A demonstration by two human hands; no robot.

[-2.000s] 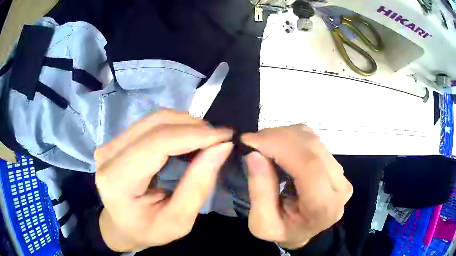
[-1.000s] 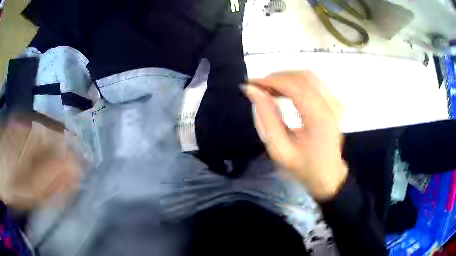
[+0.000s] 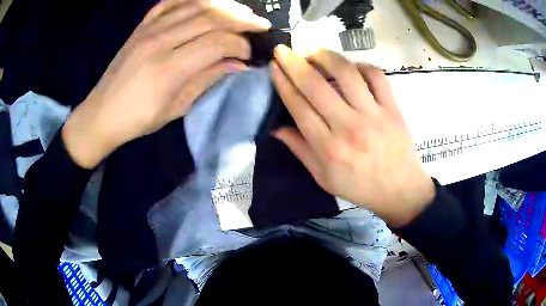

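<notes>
The garment, black on one side and grey-blue on the other, runs from the needle area down over the machine edge. My left hand lies on the cloth at upper left, fingertips near the presser foot area. My right hand lies flat on the black cloth, fingertips close to the left ones. Both hands press a small black part of cloth between them. The needle is not clearly seen. Whether the fingers pinch the cloth underneath is hidden.
The white machine bed with ruler marks is at right. Scissors with gold-brown handles lie at the top right, near a knurled knob. Blue baskets stand at lower right and lower left. Black strips lie at far left.
Both hands have moved up to the needle area and onto the cloth, from near the lap and then apart. The garment is shifted and folded, with grey-blue cloth now at the centre. The view is nearer the machine.
</notes>
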